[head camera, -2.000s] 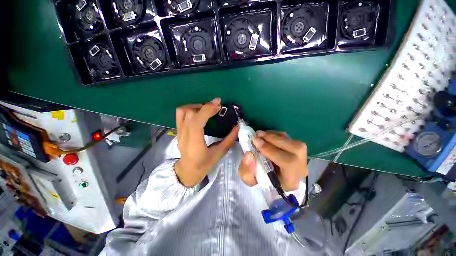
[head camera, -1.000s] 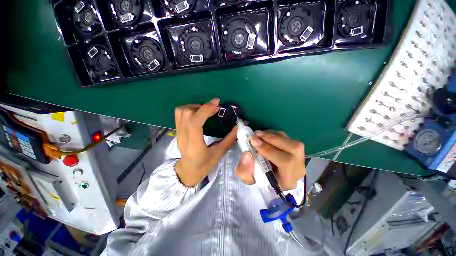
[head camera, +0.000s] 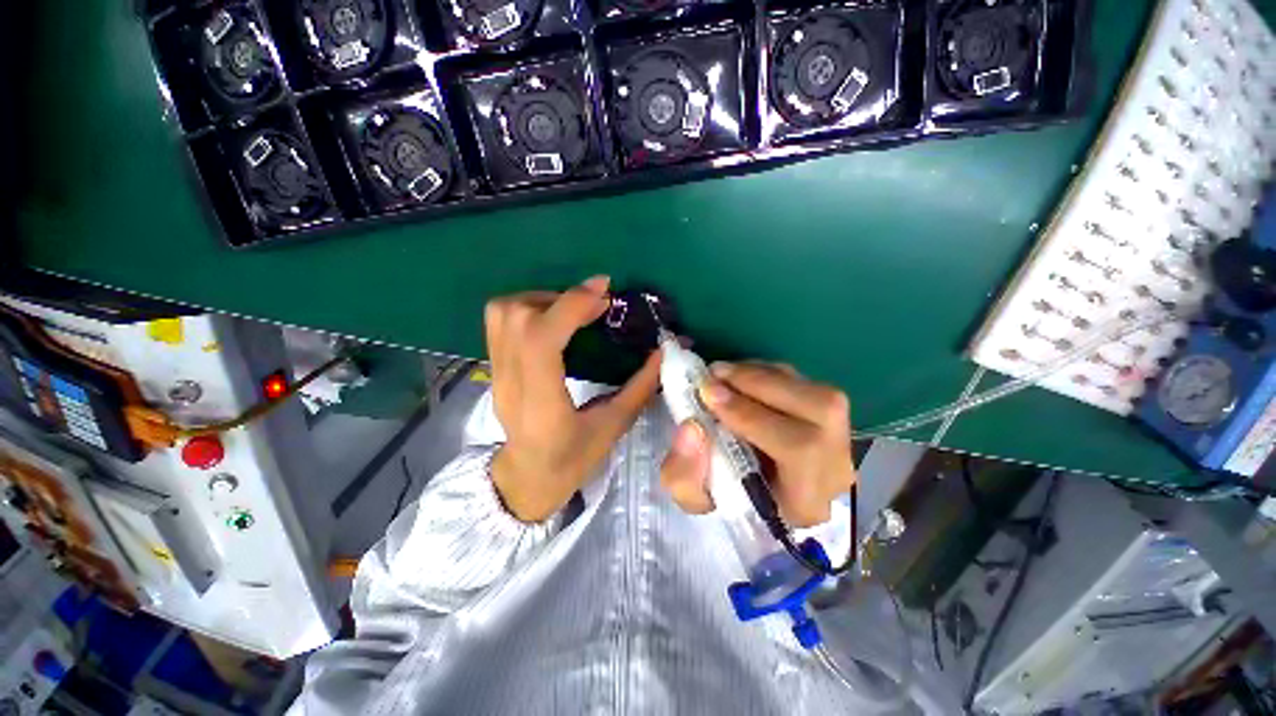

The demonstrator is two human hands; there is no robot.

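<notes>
My left hand holds a round black speaker unit between thumb and finger at the bench's front edge. A small white-outlined rectangle shows on the disc near my fingertip. My right hand holds a white dispensing syringe like a pen, its thin needle pointing at the disc's upper part. Whether the tip touches the disc cannot be told. A blue fitting sits at the syringe's rear. The black blister tray lies behind, with a similar disc in each visible pocket of its front row.
The green mat covers the bench. A white needle board with rows of metallic pieces stands at right beside the blue controller. Thin clear tubes cross the right front edge. A white machine with red and green buttons stands lower left.
Both hands have shifted very slightly left in the picture, with the disc and syringe still held. The tray and needle board also sit slightly further left in view.
</notes>
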